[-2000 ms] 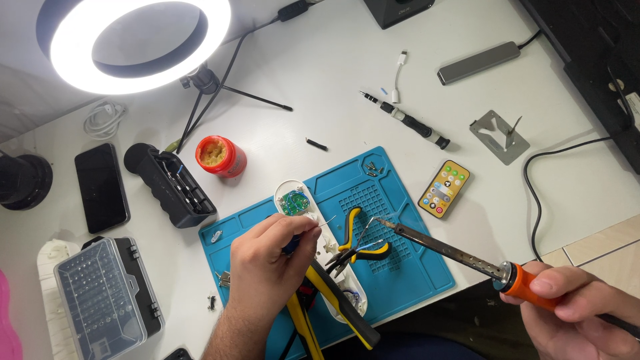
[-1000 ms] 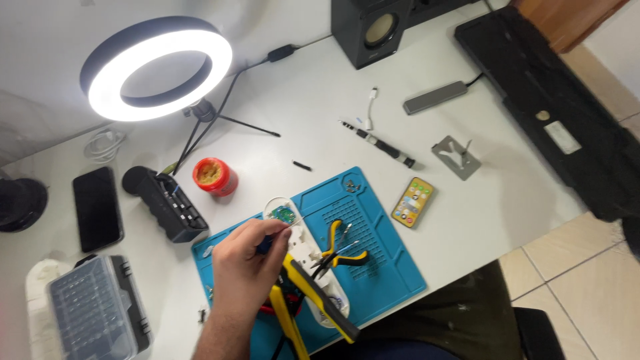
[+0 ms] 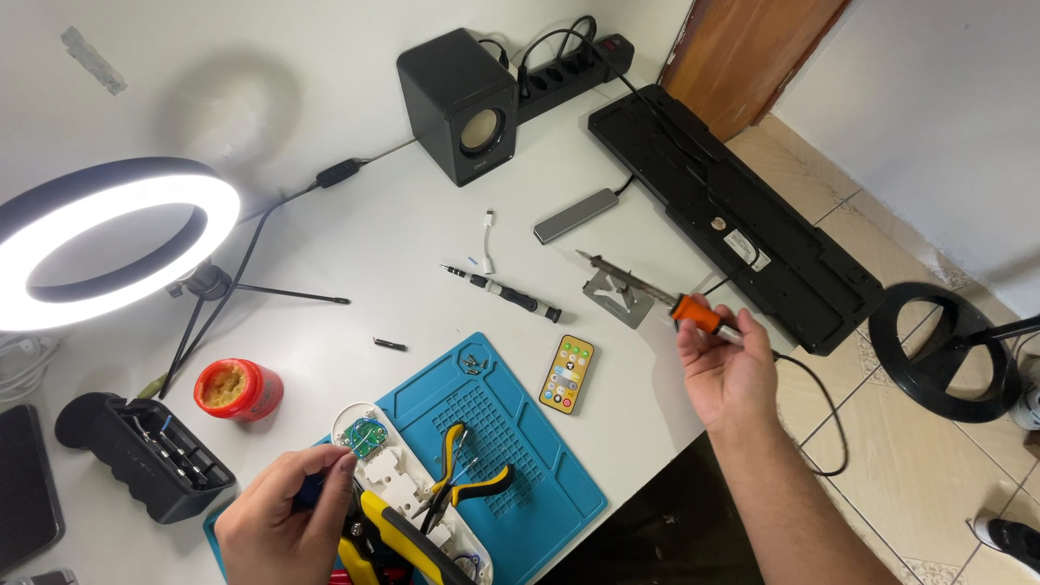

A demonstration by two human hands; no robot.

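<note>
My left hand (image 3: 288, 512) pinches a thin wire at the end of a white plastic housing (image 3: 392, 471), beside its green circuit board (image 3: 363, 437); something dark blue shows partly behind the fingers. My right hand (image 3: 725, 366) holds a soldering iron (image 3: 691, 312) by its orange handle, the tip over a metal stand plate (image 3: 617, 299). The housing lies on a teal silicone work mat (image 3: 561, 479). Small pliers with yellow and black handles (image 3: 481, 485) rest across housing and mat. A larger yellow and black handled tool (image 3: 406, 536) lies by my left hand, its head hidden.
A ring light (image 3: 122, 244) and an open red jar (image 3: 240, 390) stand at left near a black tool holder (image 3: 150, 463). A precision screwdriver (image 3: 504, 292), a small remote (image 3: 566, 374), a grey hub (image 3: 577, 215), a speaker (image 3: 459, 106) and an upturned keyboard (image 3: 731, 219) occupy the desk.
Two seconds ago the soldering iron was near the pliers over the mat; now my right hand holds it over the stand plate. My left hand stays by the board. The view has swung right.
</note>
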